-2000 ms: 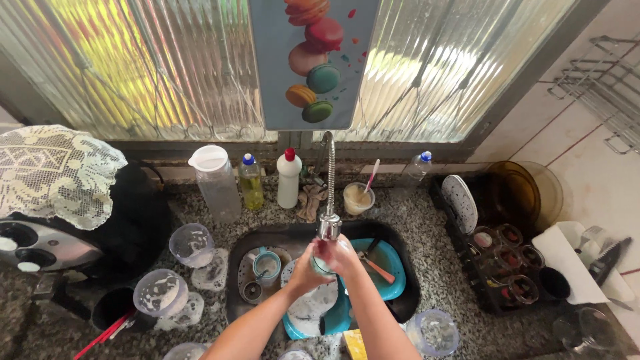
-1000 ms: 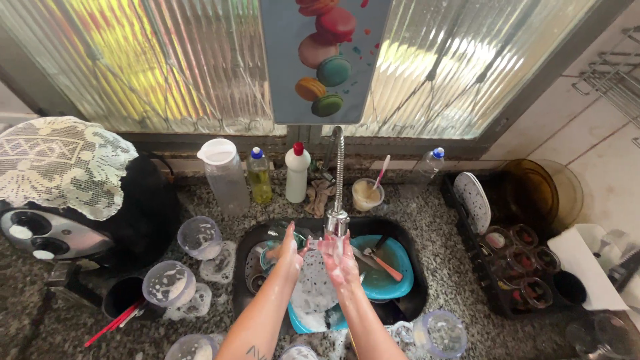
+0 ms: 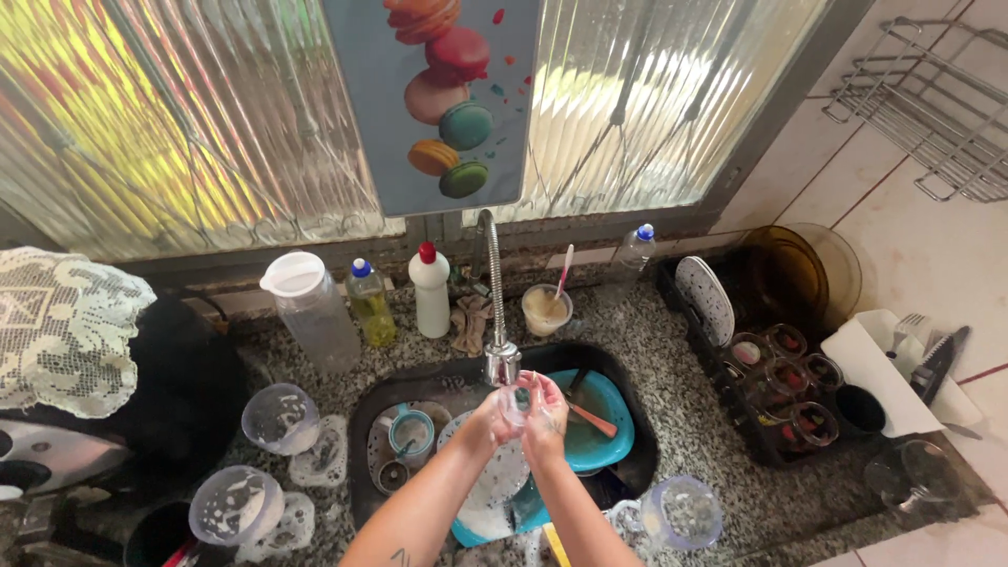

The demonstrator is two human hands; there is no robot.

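My left hand (image 3: 498, 416) and my right hand (image 3: 545, 409) are close together under the metal faucet head (image 3: 502, 362), with a small clear glass item (image 3: 517, 403) between them, its exact kind hard to tell. Both hands touch it. Below them in the black sink (image 3: 642, 378) lie a speckled plate (image 3: 500, 472), a blue-rimmed mug (image 3: 411, 431) and a turquoise basin (image 3: 622, 441) of water with an orange-handled utensil (image 3: 592, 420). Part of another turquoise container (image 3: 472, 534) shows beneath my forearms.
Soapy clear goblets (image 3: 281, 419) stand left of the sink, another soapy clear vessel (image 3: 681, 512) on its right. A black dish rack (image 3: 728, 409) holds glasses and plates. Behind the sink are a lidded pitcher (image 3: 311, 311), a yellow detergent bottle (image 3: 372, 307), a white bottle (image 3: 431, 295) and a tub (image 3: 546, 311).
My hands, apart with palms turned up one second ago, are now closer together around the small clear item under the faucet.
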